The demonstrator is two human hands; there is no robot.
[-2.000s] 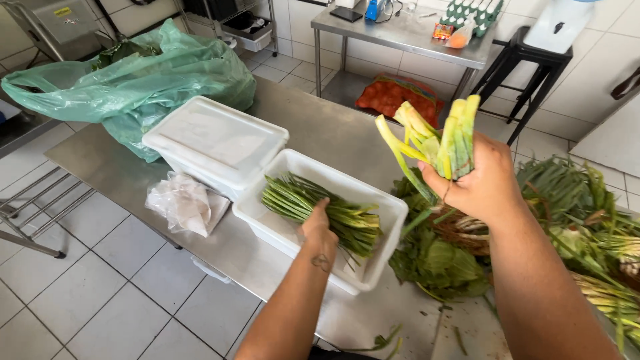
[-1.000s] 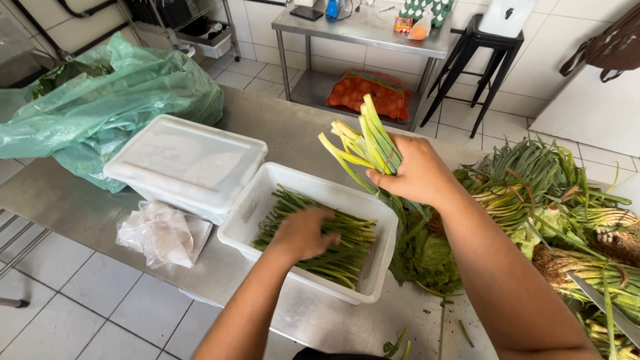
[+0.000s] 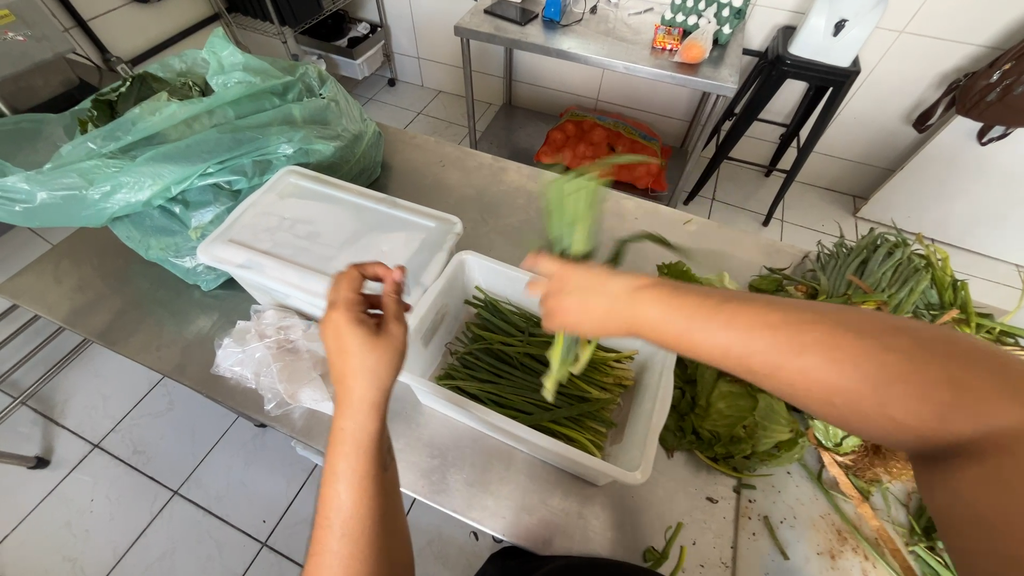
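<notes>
Blurred by motion, a bunch of green onion stalks [image 3: 573,216] is gripped in my right hand [image 3: 582,294] above a white plastic bin [image 3: 532,436]. Cut green onion leaves [image 3: 532,372] lie lengthwise inside that bin. My left hand [image 3: 366,316] is raised over the gap beside the bin, near the lidded white container [image 3: 336,228], its fingers curled with thumb and fingertips close together; whether something small is between them I cannot tell. Below it, crumpled clear plastic bags [image 3: 276,360] rest on the steel table.
A green plastic bag [image 3: 208,152] of leaves fills the table's far left. Leafy lettuce [image 3: 728,416] and piled green onions [image 3: 888,276] lie at the right. Behind stand a steel side table [image 3: 600,56] and a black stool [image 3: 772,88]; a red mesh sack [image 3: 600,148] sits on the lower shelf.
My left hand has left the cut leaves in the bin and risen to the left. My right hand has brought its bunch leftward over the bin.
</notes>
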